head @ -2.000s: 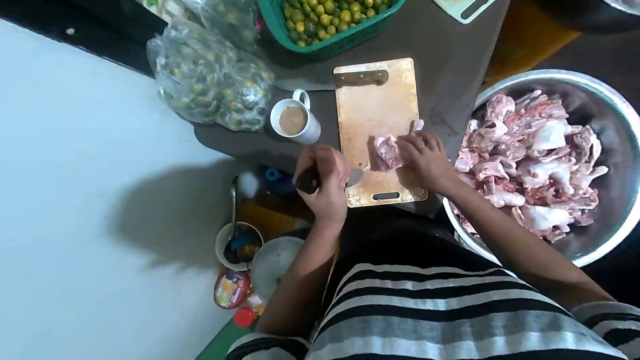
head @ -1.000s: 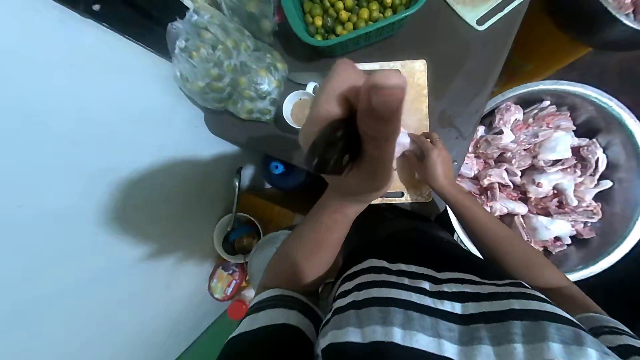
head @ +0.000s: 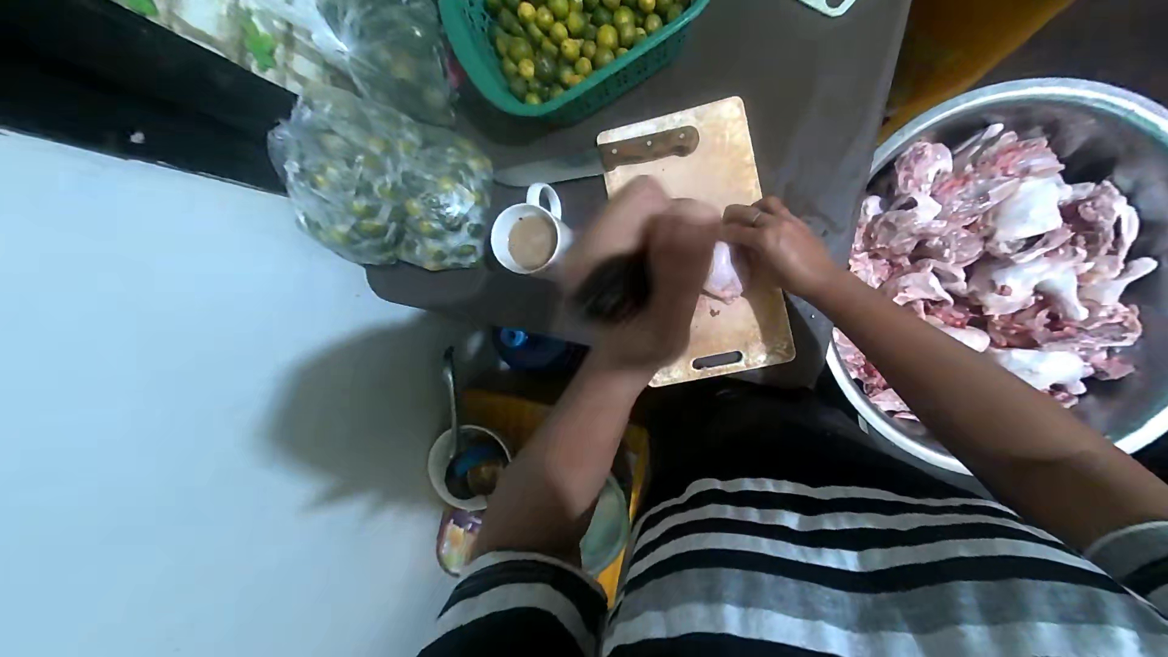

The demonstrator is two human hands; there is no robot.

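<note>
My left hand (head: 648,274), motion-blurred, is closed around a dark handle (head: 613,287) over the left side of the wooden cutting board (head: 762,319); the blade cannot be seen from here. A raw chicken piece (head: 724,274) lies on the board just right of that hand. My right hand (head: 776,242), with a ring on one finger, holds the piece at its upper end. At the board's top lies a second knife (head: 650,148) with a brown riveted handle, its blade sticking out past the left edge.
A white mug (head: 532,239) of light brown drink stands left of the board. Beyond are plastic bags of small green fruit (head: 383,182) and a green basket (head: 575,108) of small green-yellow fruit. At right is a large metal basin (head: 1131,438) of raw chicken pieces; a bowl (head: 443,470) sits lower left.
My left hand was beside the board's lower left, then raised high over it; now it is lower, near the chicken piece. My right hand stays by the piece, which has turned.
</note>
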